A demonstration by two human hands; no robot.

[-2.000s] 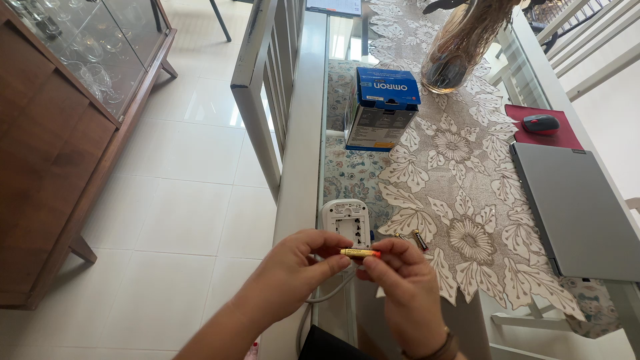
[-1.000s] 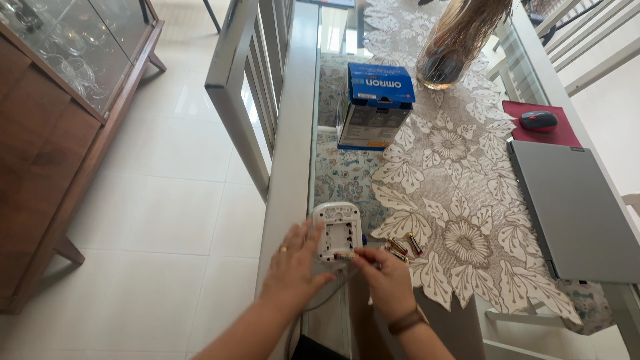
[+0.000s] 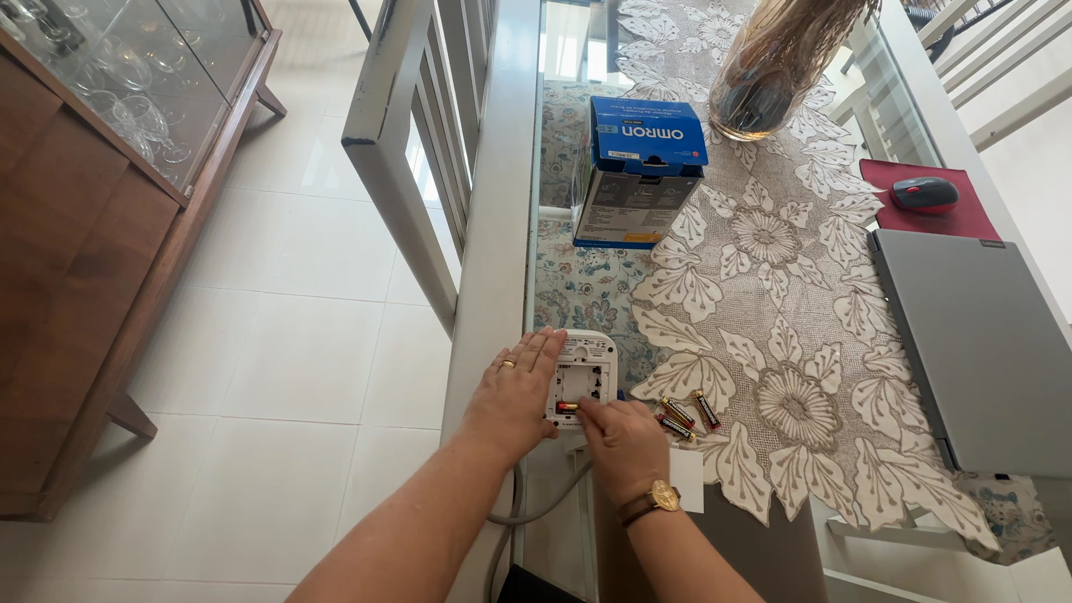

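A white blood pressure monitor [image 3: 605, 347] lies face down at the glass table's edge, its battery compartment uncovered. My left hand [image 3: 512, 394] rests flat on its left side, fingers extended and holding nothing. The fingertips of my right hand [image 3: 624, 440] pinch one end of an AA-type battery [image 3: 567, 406] at the near end of the compartment; how far it is seated cannot be told. Several loose batteries [image 3: 677, 412] lie on the runner just right of my right hand. A grey hose [image 3: 544, 512] loops below the monitor.
A blue Omron box [image 3: 643, 176] stands farther back on the table. Behind it is a glass vase [image 3: 749, 100] with dried stems. At the right are a closed grey laptop [image 3: 976, 352] and a mouse [image 3: 924, 194] on a red pad. A chair [image 3: 394, 159] adjoins the left edge.
Two seconds ago both hands held a battery above the near end of the monitor. Since then my left hand has come down on the monitor, and my right fingers are at its battery compartment.
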